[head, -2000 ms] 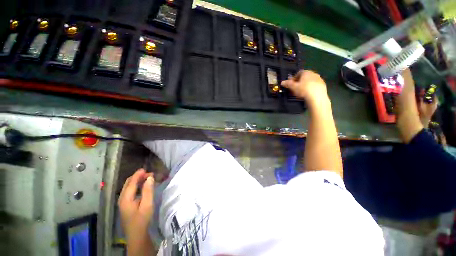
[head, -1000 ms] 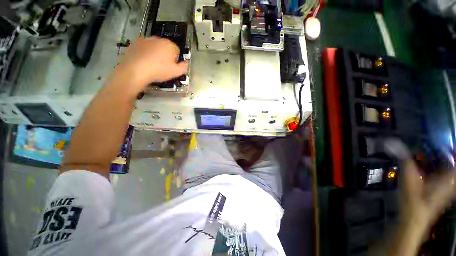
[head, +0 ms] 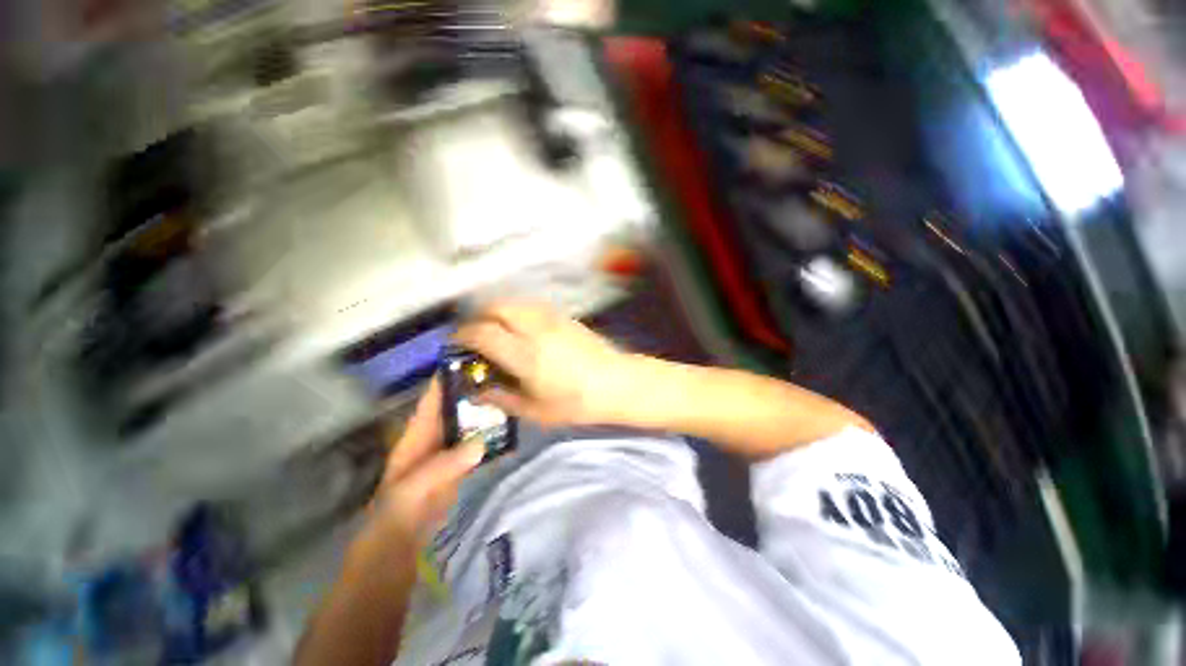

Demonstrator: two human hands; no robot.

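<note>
A small black display module (head: 479, 414) with a pale face and a gold patch at its upper end is held in front of my body, before the machine's front edge. My left hand (head: 424, 466) grips its lower end, with the thumb near the pale face. My right hand (head: 540, 364) has its fingers on the upper end and right side. My fingers hide parts of its edges. The frame is blurred by motion.
The white-grey machine (head: 351, 247) lies ahead and left, with its blue-lit screen (head: 406, 354) beside my hands and a blurred red knob (head: 624, 262). To the right, a black tray (head: 897, 377) with several modules lies beside a red tray edge (head: 696, 195).
The view has turned. My left hand has come back from the machine's fixture and my right hand from over the trays; both now meet at one module in front of me.
</note>
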